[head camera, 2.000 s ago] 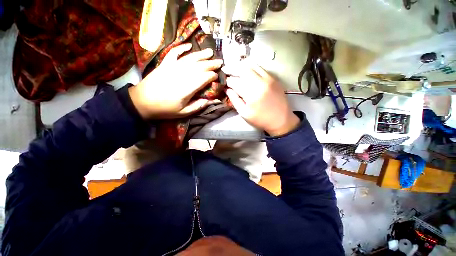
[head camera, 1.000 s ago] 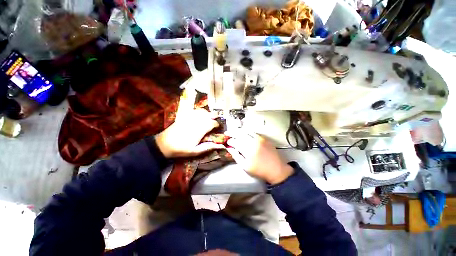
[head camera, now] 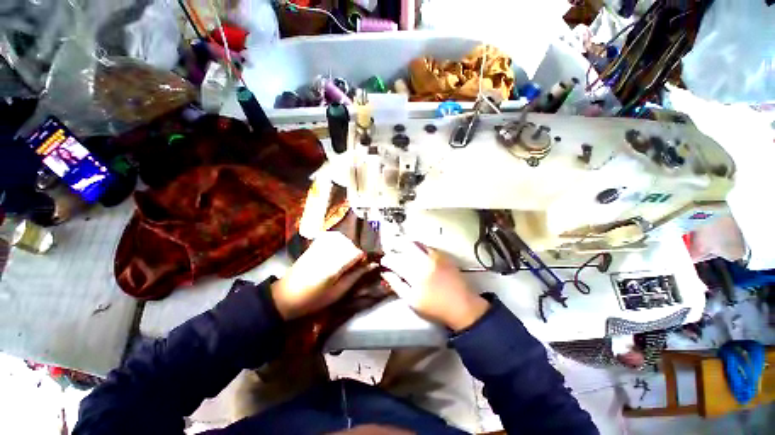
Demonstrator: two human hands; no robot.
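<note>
The rust-red patterned garment (head camera: 225,217) lies heaped left of the needle, and part of it runs between my hands and down over the table's front edge. A strip of plain dark lining (head camera: 347,228) shows by the needle. My left hand (head camera: 319,276) rests on the cloth with its fingers bent, holding it. My right hand (head camera: 432,285) has its fingertips on the cloth edge just in front of the presser foot; whether it grips is hidden by overexposure. The white sewing machine (head camera: 501,174) stands behind my hands. A pale yellow strip (head camera: 315,206) stands left of the needle.
Black-handled shears (head camera: 496,246) and a blue-purple tool (head camera: 540,270) lie right of the needle. A box of metal bits (head camera: 647,291) and checked cloth (head camera: 650,326) are at the right. A lit smartphone (head camera: 70,161) is at the left. A white bin (head camera: 293,64) stands behind the machine.
The view has tilted up, showing more behind the machine. My left hand has moved from a spread, raised pose beside the needle to lower on the cloth with fingers bent. My right hand stays near the needle.
</note>
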